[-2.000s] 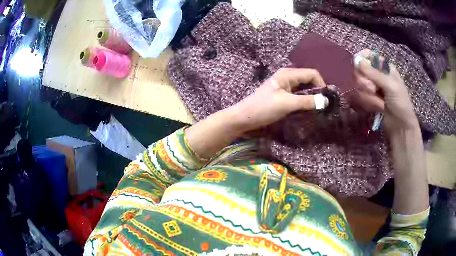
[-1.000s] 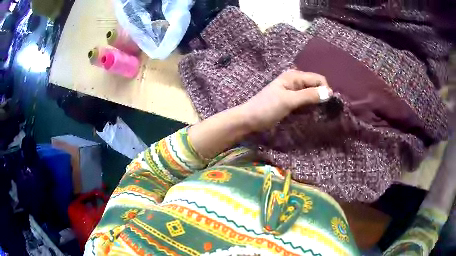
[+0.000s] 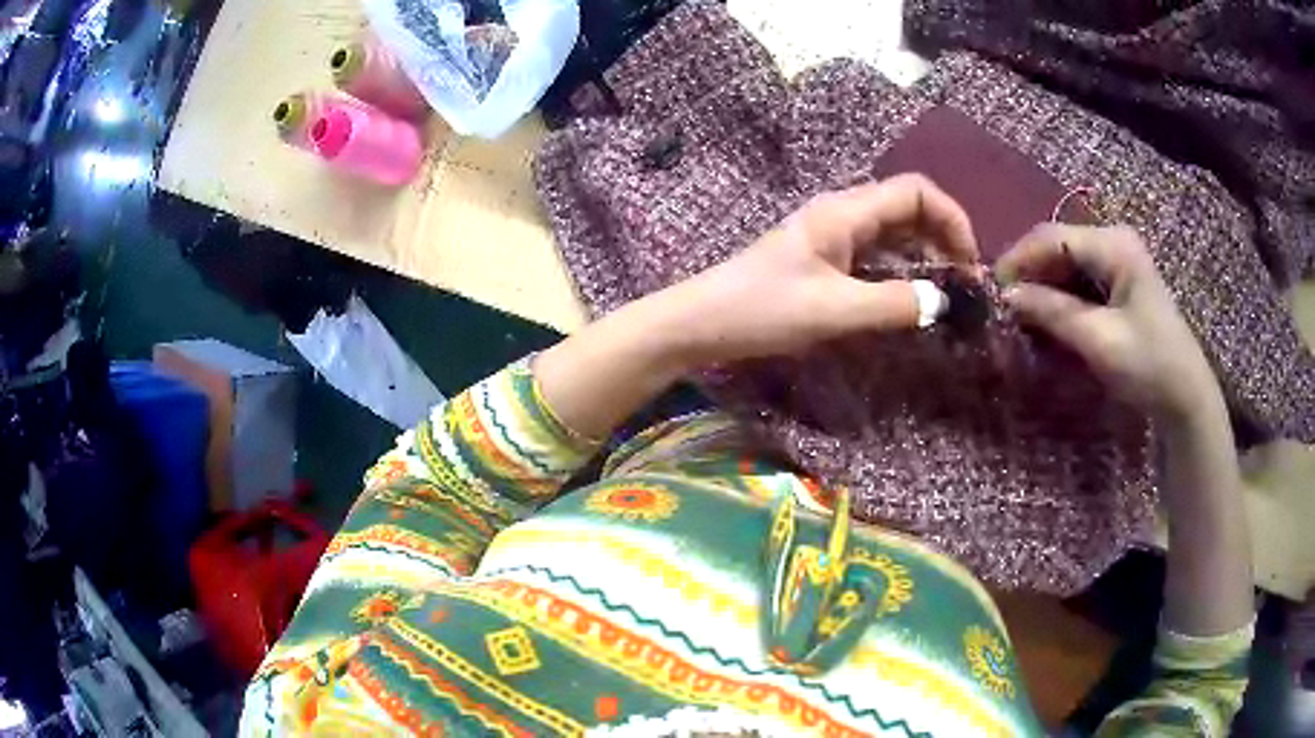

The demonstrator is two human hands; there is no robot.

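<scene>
The purple-brown tweed coat point(image 3: 952, 461) lies over the table and against my front, with smooth maroon lining point(image 3: 963, 166) showing behind my hands. My left hand point(image 3: 822, 274) pinches the folded coat edge between thumb and fingers; a white cover is on the thumb tip. A small dark part point(image 3: 969, 310) sits at the edge beside that thumb. My right hand point(image 3: 1103, 296) has thumb and index finger together at the same spot, close to my left fingertips. A pale pinkish thread point(image 3: 1070, 199) loops above my right hand. No needle can be made out.
Several thread cones, one bright pink point(image 3: 368, 141), lie on the table at the left beside a translucent plastic bag point(image 3: 483, 65). Dark tweed cloth point(image 3: 1125, 72) is at the far right. Below the table edge are a box point(image 3: 238, 418) and a red container point(image 3: 260, 570).
My right hand moved away to the lower right, then came back to the coat edge beside my left fingertips. My left hand kept its pinch. The view shifted slightly.
</scene>
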